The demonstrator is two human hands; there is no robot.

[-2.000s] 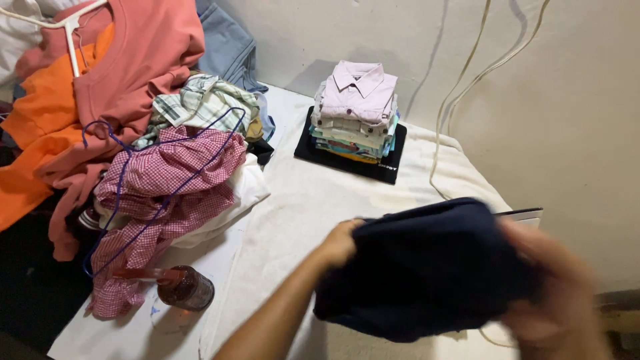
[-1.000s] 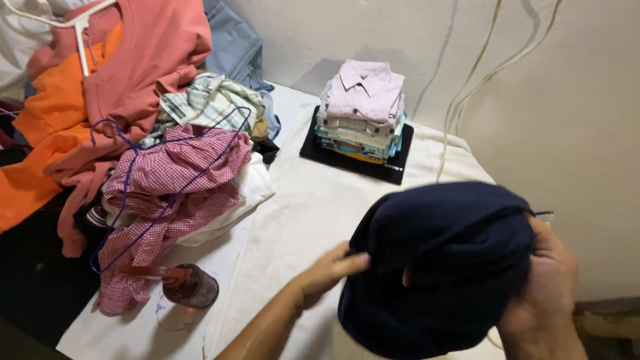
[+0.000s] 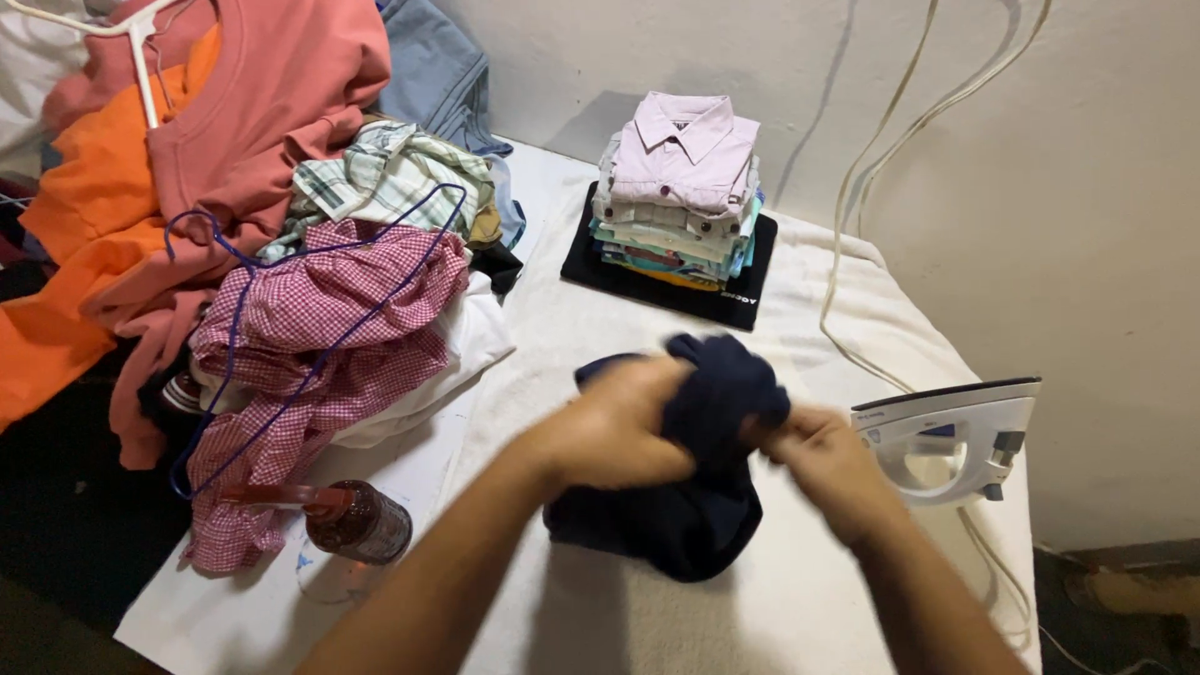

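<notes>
A bunched dark navy cloth garment [image 3: 656,525] is held over the white cloth-covered table in the middle of the head view. My left hand [image 3: 614,422] grips its upper left part, somewhat blurred. With bent fingers, my right hand [image 3: 825,459] pinches the upper right edge of the garment. Beyond the hands stands a stack of folded shirts, a pale pink collared one [image 3: 698,155] on top, resting on a black folded item [image 3: 661,300]. A white clothes iron [image 3: 947,441] stands to the right of my right hand, its dark soleplate facing the wall side.
At the left lie heaped clothes: a red-and-white checked shirt [image 3: 319,319], a blue wire hanger [image 3: 328,352], a coral sweatshirt [image 3: 253,112] and an orange garment [image 3: 103,197]. A reddish-brown spray bottle [image 3: 361,525] stands near my left forearm. The pale iron cord [image 3: 830,281] runs beside the wall.
The navy garment was spread wide between both hands; it is now bunched and farther left. My right hand has moved left, and the iron that it and the garment largely hid now shows.
</notes>
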